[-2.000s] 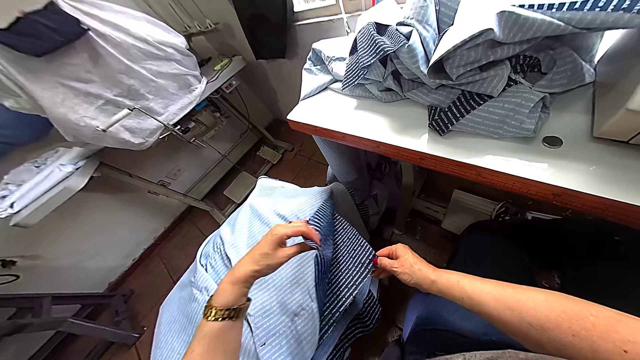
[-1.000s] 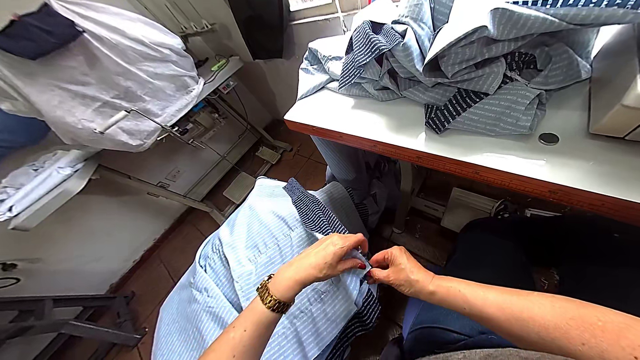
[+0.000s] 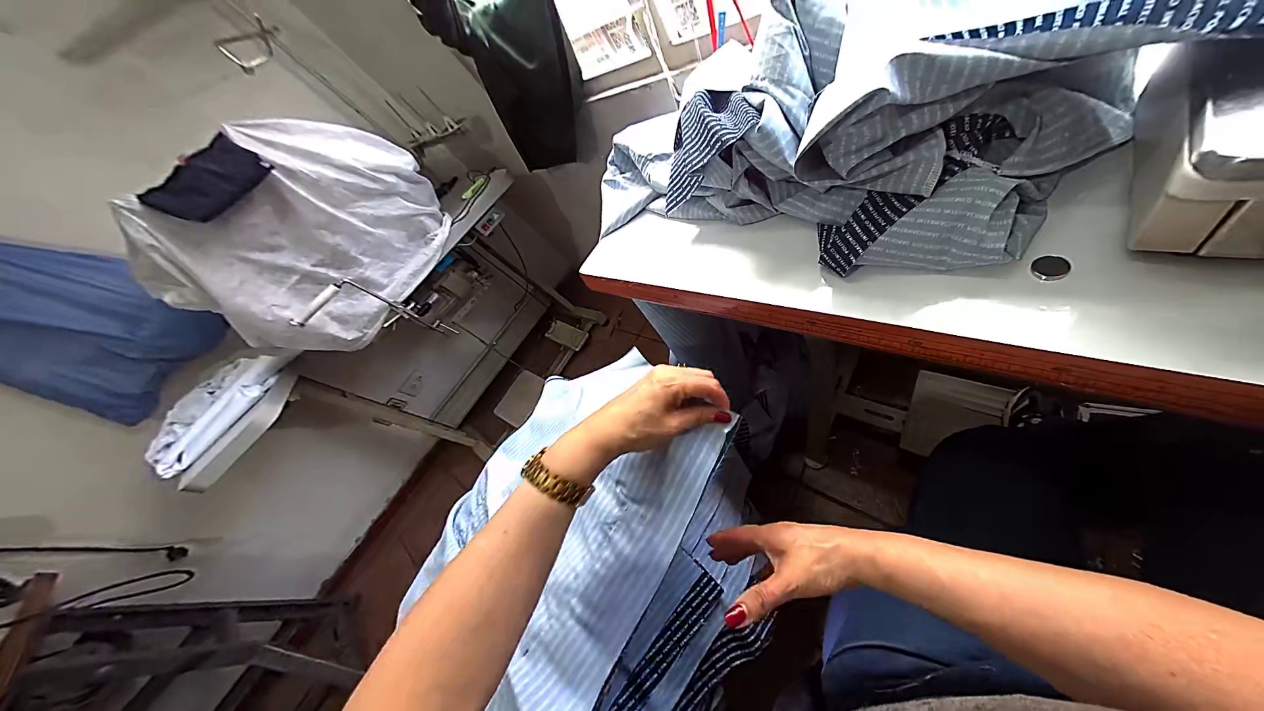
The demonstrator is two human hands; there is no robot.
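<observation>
Light blue striped fabric point(image 3: 612, 533) with dark navy patterned strips point(image 3: 671, 632) hangs over my lap, below the table edge. My left hand point(image 3: 662, 410), with a gold-coloured watch or bracelet point(image 3: 557, 479) on its wrist, pinches the fabric's upper right edge between thumb and fingers. To the lower right, my right hand point(image 3: 780, 568) has its thumb and fingers apart beside the navy strips, holding nothing that I can see. A pile of similar grey-blue fabric point(image 3: 889, 148) lies on the white table above.
The white table point(image 3: 968, 316) has a reddish-brown edge and a round metal disc point(image 3: 1050, 268). A beige machine body point(image 3: 1195, 168) stands at its right. At left, white cloth point(image 3: 296, 227) covers part of a sewing machine station. Below left is a dark metal frame point(image 3: 188, 622).
My hands, close together at the fabric's edge one second ago, are now apart. The right hand has let go and its fingers have spread. The view has shifted.
</observation>
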